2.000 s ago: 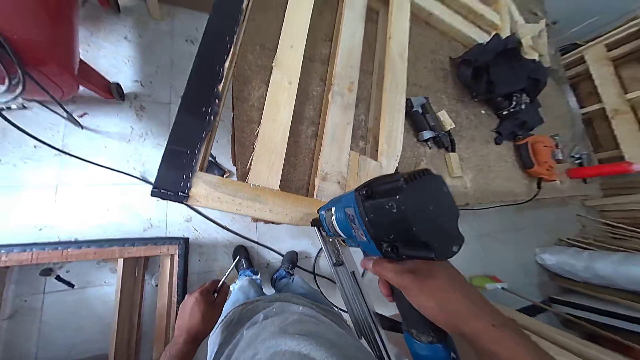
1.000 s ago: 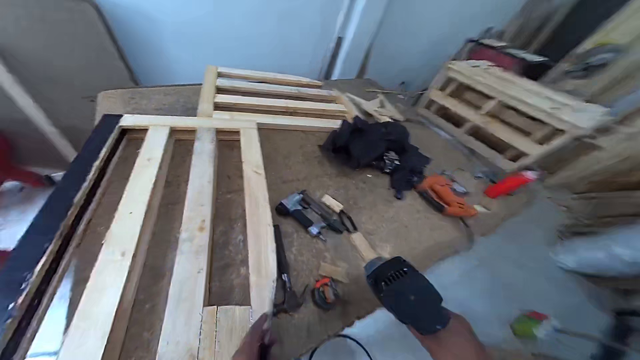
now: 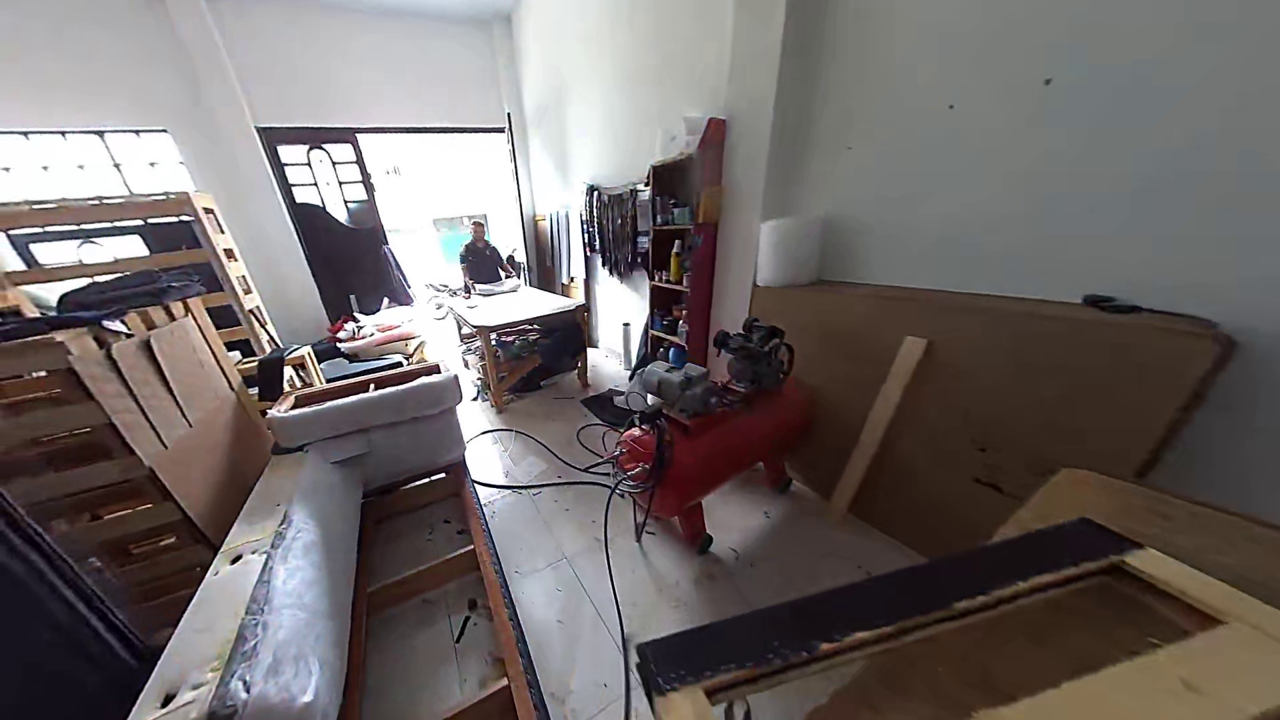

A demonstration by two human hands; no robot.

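Note:
Neither my left hand nor my right hand shows in the head view now, so what they hold is hidden. A wooden slatted frame [image 3: 1165, 570] with a black fabric-covered rail [image 3: 890, 600] lies at the lower right, on the worktable [image 3: 1180, 515]. At the lower left stands a partly padded furniture frame [image 3: 415, 585], with white wadding [image 3: 310, 590] along its side and over its far end. The nailer seen earlier is out of view.
A red air compressor [image 3: 730, 430] stands on the tiled floor, its black hoses [image 3: 612, 560] trailing forward. A brown board [image 3: 960, 400] leans on the right wall. Wooden frames [image 3: 90, 480] are stacked left. Farther back, a person [image 3: 484, 262] stands behind a table [image 3: 520, 307].
The view has swung up and away from the worktable to the room. My hands and the nailer, visible in both earlier frames, have left the view.

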